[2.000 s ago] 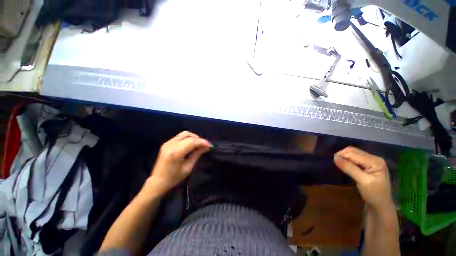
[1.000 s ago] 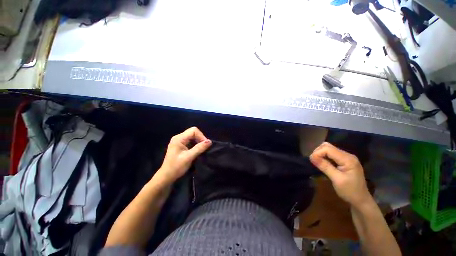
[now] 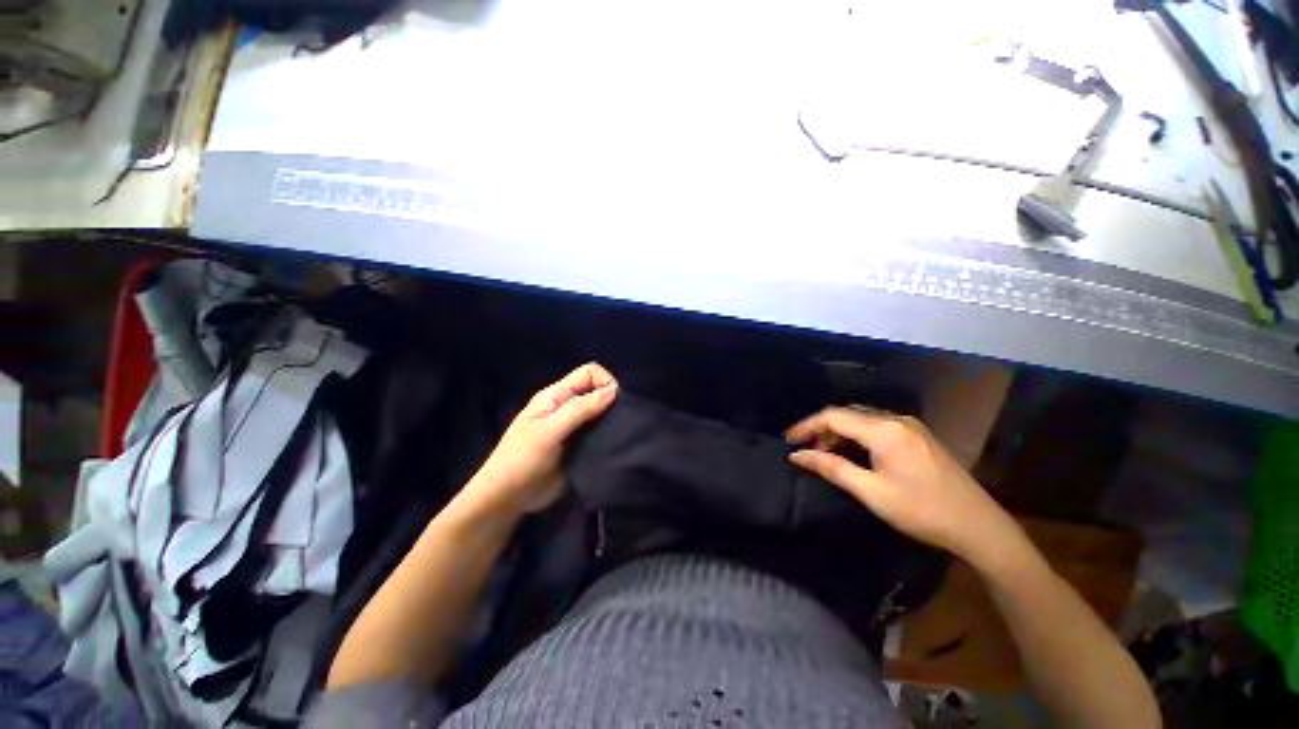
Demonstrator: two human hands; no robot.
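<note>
A black garment piece [image 3: 691,470] lies over my lap, below the table's front edge. My left hand [image 3: 549,434] pinches its upper left edge between thumb and fingers. My right hand [image 3: 890,470] is at its upper edge on the right, thumb and forefinger close to the cloth near a vertical seam line; whether they grip it is hard to tell. The cloth between the hands hangs fairly flat.
The white table's grey ruler edge [image 3: 684,292] crosses in front. Yellow-green snips [image 3: 1249,271], black-handled shears [image 3: 1254,157] and a hinged metal arm [image 3: 1054,214] lie right. Grey and black cloth [image 3: 271,470] heaps below left. A green basket [image 3: 1272,541] stands at right.
My right hand has moved left along the cloth's edge, closer to my left hand. The stretched edge has become a wider, flatter panel. The view has shifted left.
</note>
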